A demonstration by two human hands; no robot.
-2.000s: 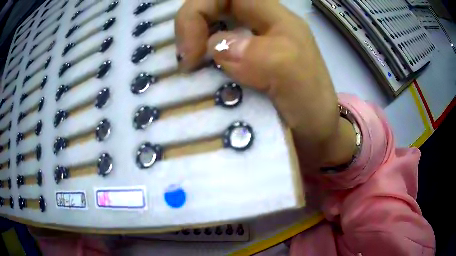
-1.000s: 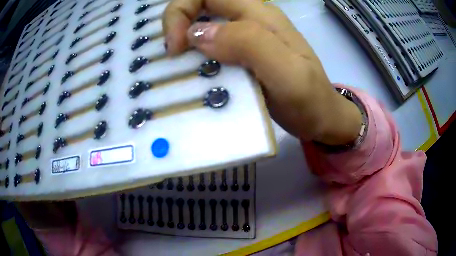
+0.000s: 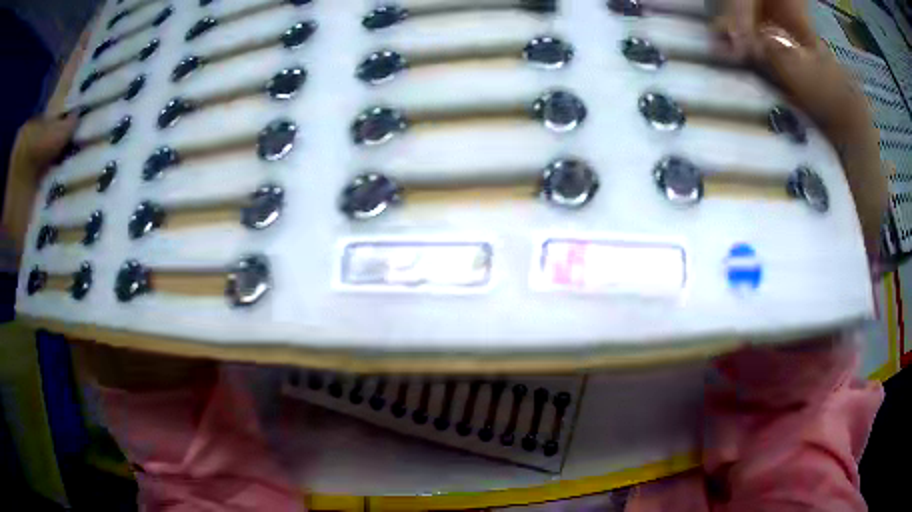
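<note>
The white foam-lined parts tray point(image 3: 450, 315) fills most of the view, raised and tilted above the table. Round shiny metal parts point(image 3: 569, 182) sit at the ends of tan slots in rows. Two labels point(image 3: 416, 265) and a blue dot sticker point(image 3: 743, 268) are near its close edge, slightly blurred. My left hand point(image 3: 35, 165) grips the tray's left edge. My right hand point(image 3: 815, 80) is at the upper right, blurred, with fingers over the tray's right edge and wrist partly behind it.
A second loaded tray point(image 3: 500, 420) lies on the white table under the held one. Stacked slotted trays point(image 3: 872, 100) stand at the far right. Yellow tape point(image 3: 430, 502) marks the table's near edge. Pink sleeves show below the tray.
The tray has shifted right and turned, so its labelled edge now faces me across the view. My left hand has come into view at the left edge; my right hand has moved right.
</note>
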